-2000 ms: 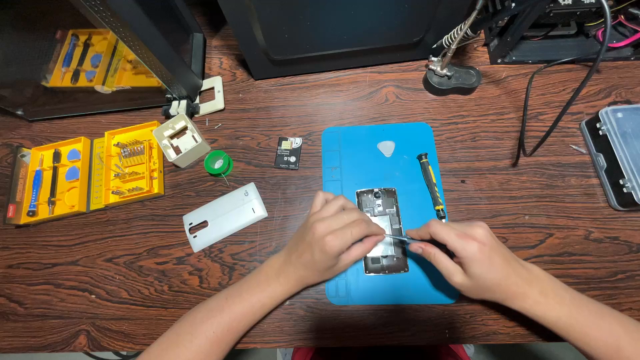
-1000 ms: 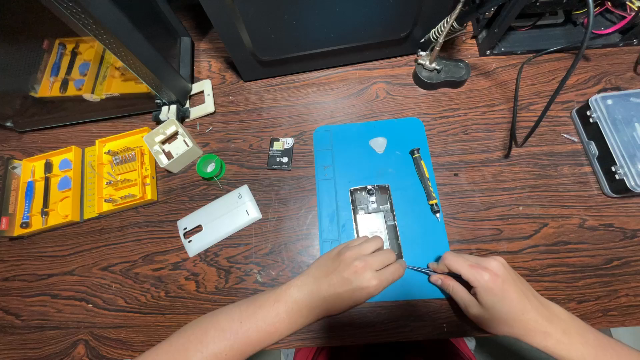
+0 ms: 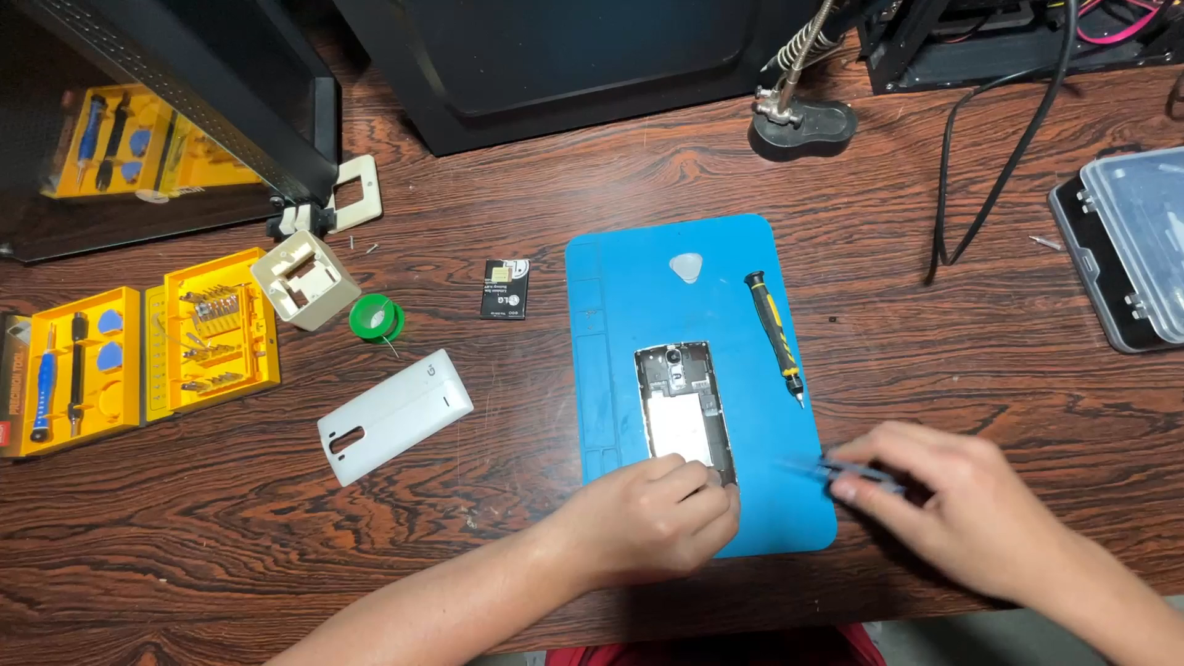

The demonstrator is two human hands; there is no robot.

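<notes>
An opened smartphone (image 3: 680, 416) lies on the blue work mat (image 3: 749, 499), its camera end away from me. Over its near end is my left hand (image 3: 666, 513), fingers curled at the phone's lower edge; the fingertips are partly hidden. My right hand (image 3: 925, 499) holds blurred tweezers (image 3: 856, 472) at the mat's right edge, clear of the phone. On the mat also lie a black and yellow screwdriver (image 3: 777, 338) and a white triangular opening pick (image 3: 685, 268). A white phone back cover (image 3: 396, 416) and a black phone battery (image 3: 505, 289) lie left of the mat.
Yellow precision tool cases (image 3: 79, 370) lie at the left, near a beige plastic box (image 3: 305, 282) and a green solder spool (image 3: 376, 318). A stand's black base (image 3: 803, 128) and a black cable (image 3: 1008, 166) are beyond the mat. A clear-lidded case (image 3: 1138, 240) sits far right.
My right hand with the tweezers has moved right, away from the phone. My left hand has gone from the phone's middle to its near end.
</notes>
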